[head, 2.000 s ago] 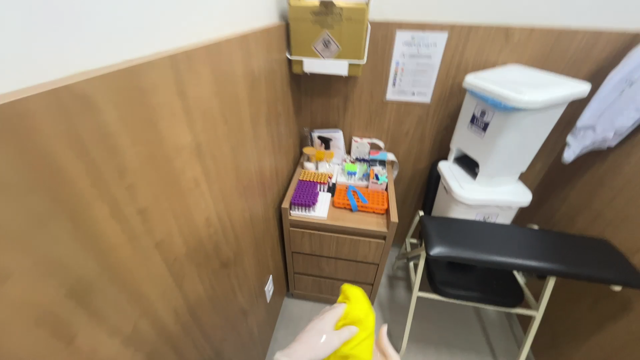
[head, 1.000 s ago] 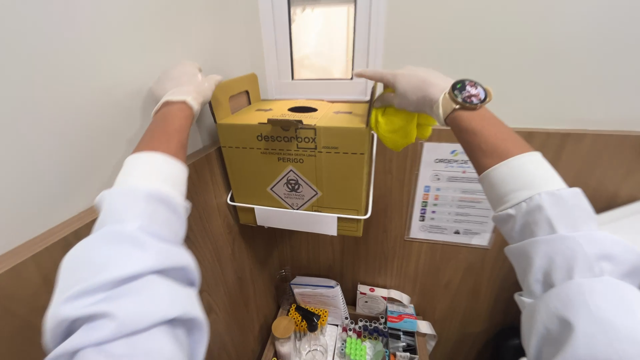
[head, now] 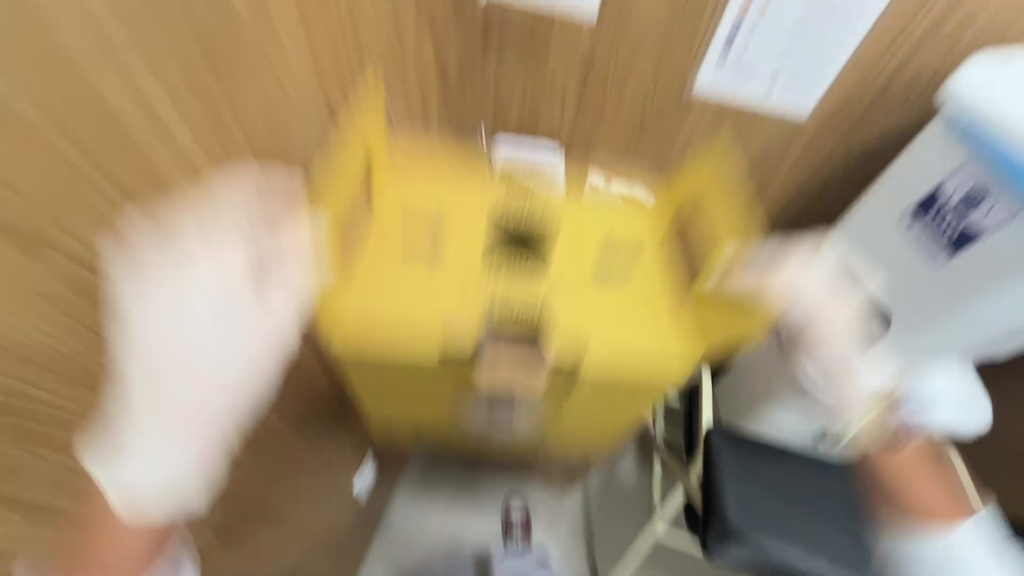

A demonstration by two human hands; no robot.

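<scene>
A yellow cardboard sharps disposal box (head: 512, 288) fills the middle of the view, blurred, its two handle flaps standing up at the sides. My left hand (head: 208, 320), in a white glove, is at the left flap, its fingertips against or around it. On the other side my right hand (head: 808, 312), also gloved, grips the right flap. A yellow bunched cloth or glove shows below the fingers of my right hand; its outline merges with the box. The dark round opening in the box top is smeared by motion.
At the right stand white pedal bins (head: 904, 216), with a black padded rest (head: 784, 504) on a pale metal frame below them. A printed sheet (head: 784, 56) hangs on the wood-panelled wall. A shoe (head: 516, 520) shows on the floor beneath the box.
One second ago the box sat in its wire wall holder with my hands at its sides. Now it is out of the holder, between my hands. The view has tilted down strongly.
</scene>
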